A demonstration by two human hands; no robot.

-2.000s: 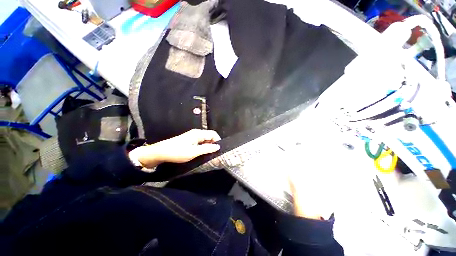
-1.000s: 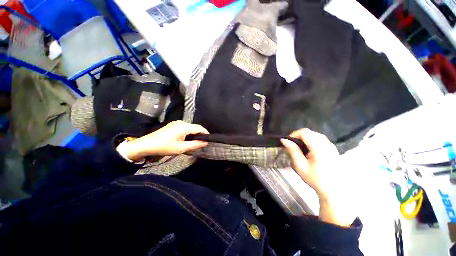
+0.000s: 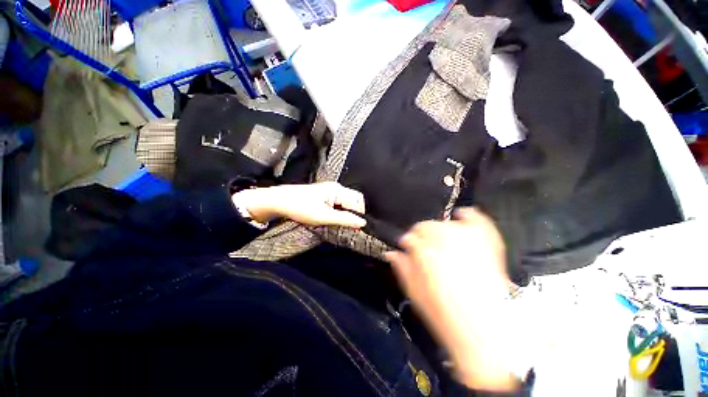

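Note:
A black fabric panel lies on the white table, with a checked pocket flap, a small pale L-shaped strip and a white piece on it. My left hand pinches the seam edge, where black cloth meets plaid fabric. My right hand is blurred, over the same edge a little to the right; its fingertips are near the cloth, and its grip is unclear.
The white sewing machine is at the right, with green and yellow scissors beside it. Another black and plaid piece hangs past the table's left side. A blue-framed chair stands upper left.
The view has swung right, away from the machine. My right hand came to the seam edge and has since moved left along it, closer to my left hand, which keeps its pinch.

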